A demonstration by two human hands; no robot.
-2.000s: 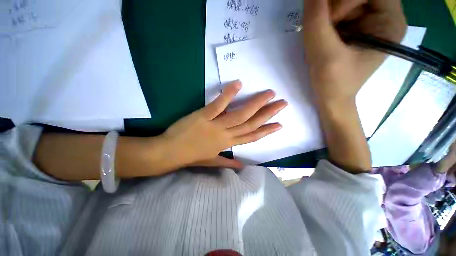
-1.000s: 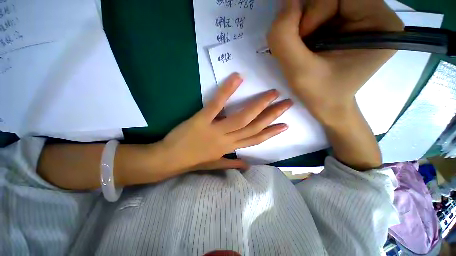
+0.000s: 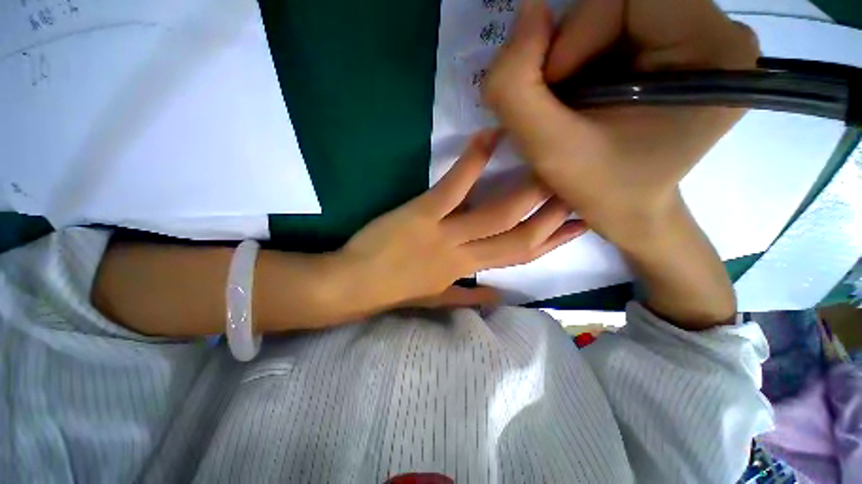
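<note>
A white writing sheet (image 3: 558,269) lies under both hands, mostly hidden by them. My left hand (image 3: 454,222) lies flat on it with the fingers spread and holds nothing. My right hand (image 3: 624,123) is shut on a black gel pen (image 3: 709,90), whose barrel points right. The pen tip is hidden behind the hand. A list sheet (image 3: 449,113) with short lines of black handwriting shows beneath, at the upper middle.
A large white sheet (image 3: 170,123) with some handwriting and a ruled line lies at left on the dark green tabletop (image 3: 354,104). More white paper (image 3: 756,189) and a silvery dimpled sheet (image 3: 818,246) lie at right. A person's purple clothing (image 3: 813,435) shows at lower right.
The view has shifted. My right hand has moved left over the writing sheet, close to my left fingers, and now covers its upper left writing. The pen stays in my right hand.
</note>
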